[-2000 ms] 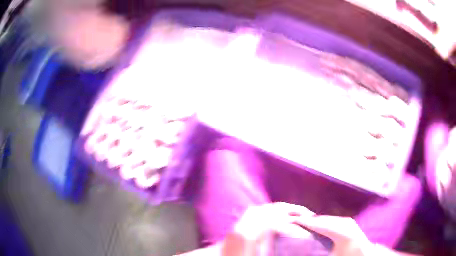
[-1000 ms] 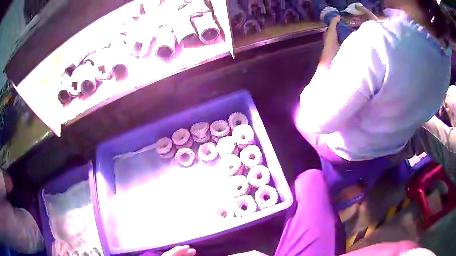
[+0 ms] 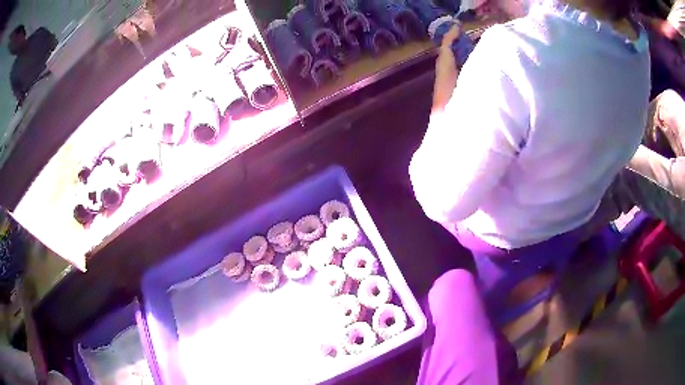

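Observation:
The large purple-blue tray (image 3: pixel 379 278) lies in front of me, with a glaring white liner (image 3: pixel 248 331) inside. Pale toothed rings (image 3: pixel 360 263) stand along its far side and right side, some seemingly stacked. Grey tubular parts (image 3: pixel 204 124) lie in a loose pile in the brightly lit box (image 3: pixel 161 195) on the bench beyond, several with open ends facing me. Neither my left hand nor my right hand is in the picture.
A side tray (image 3: pixel 143 334) with a white liner is at lower left. Dark blue sleeved parts (image 3: pixel 323 37) cluster on the bench at top. A person in a white top (image 3: pixel 526 135) sits at right, near a red stool (image 3: pixel 653 271). Another person (image 3: pixel 30 56) shows at top left.
The view has swung from the trays toward the bench and the neighbour. The hands seen at the bottom edge earlier are out of the picture now. The tray's rings look unchanged since one second ago.

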